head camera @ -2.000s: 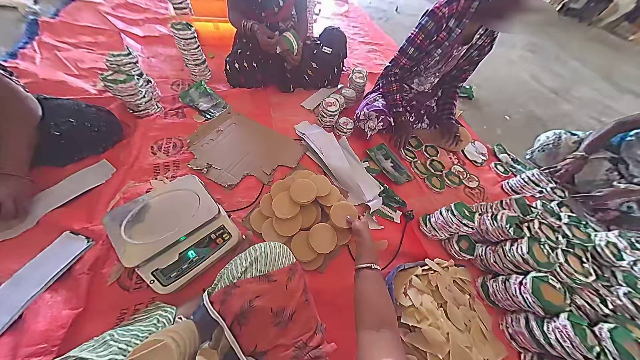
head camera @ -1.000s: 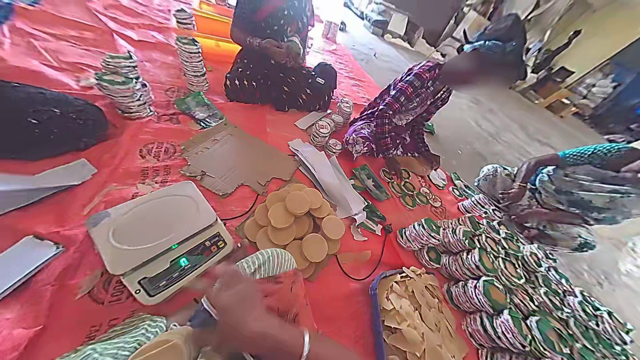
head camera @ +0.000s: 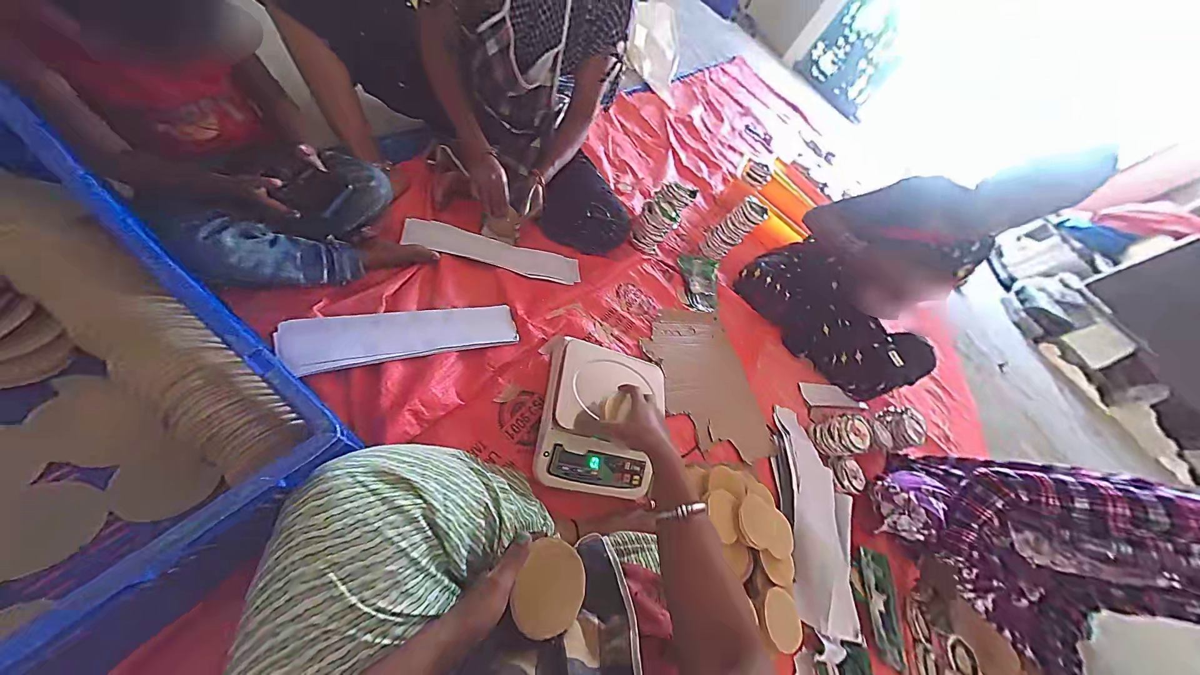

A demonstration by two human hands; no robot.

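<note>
My left hand (head camera: 492, 591), low in the head view, grips a round tan disc (head camera: 547, 589) above my lap. Over the plate of a white digital scale (head camera: 594, 469), my right hand (head camera: 637, 417) has its fingers around another tan disc (head camera: 617, 407). The scale's green display is lit. To the right of my right forearm, a loose pile of the same discs (head camera: 750, 525) lies on the red sheet. Beneath my left hand, more discs are partly visible in my lap.
A blue crate (head camera: 319, 445) with rows of discs fills the left. White paper strips (head camera: 398, 336) lie beyond my knee, torn cardboard (head camera: 708, 375) right of the scale. Stacks of packed discs (head camera: 736, 225) stand farther back. Several people sit around the sheet; one person's hands (head camera: 502, 192) work at the top.
The view has swung left, bringing the blue crate into sight. My right hand, at the disc pile two seconds ago and over my lap one second ago, is now at the scale plate with a disc.
</note>
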